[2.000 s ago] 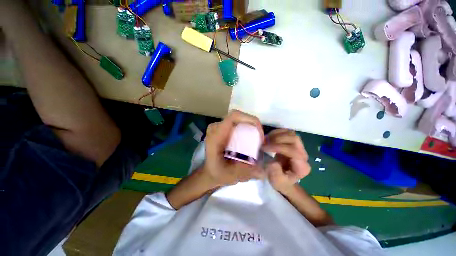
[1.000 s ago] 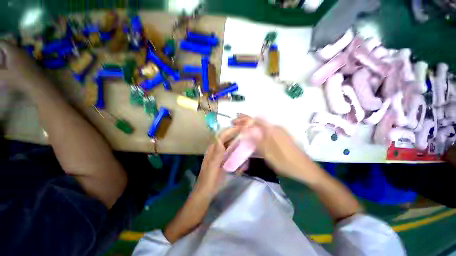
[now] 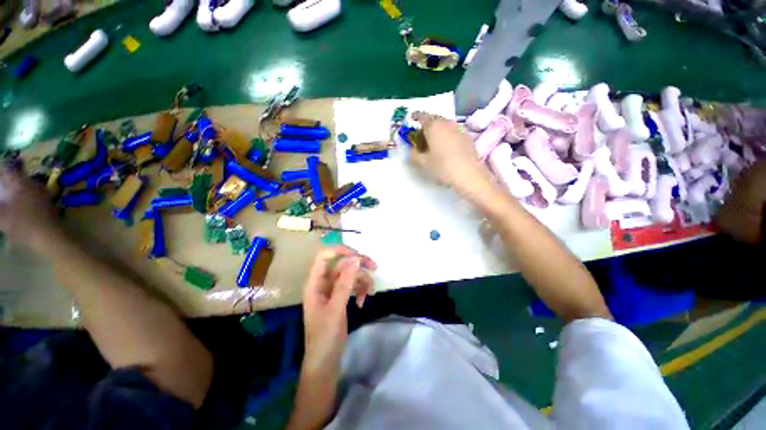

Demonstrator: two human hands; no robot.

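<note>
My left hand point(image 3: 336, 281) is empty near the bench's front edge, its fingers loosely curled and apart. My right hand point(image 3: 445, 155) is at the back of the white sheet, its fingertips closed around a blue battery point(image 3: 406, 134) with a brown piece beside it; the hand hides most of them and their board. Another blue battery with a brown piece point(image 3: 367, 152) lies just left of it, wired to a green board point(image 3: 400, 114).
Many blue batteries with wired green boards point(image 3: 243, 172) lie on the tan board at left. A yellow-handled screwdriver point(image 3: 296, 223) lies near my left hand. Pink housings point(image 3: 546, 155) are heaped at right, by a red patch point(image 3: 663, 235). A neighbour's bare arm point(image 3: 109, 285) reaches in at left.
The pink housing that both hands held is no longer in them. My right hand has moved forward to the battery, and my left hand has opened. The view has tilted up.
</note>
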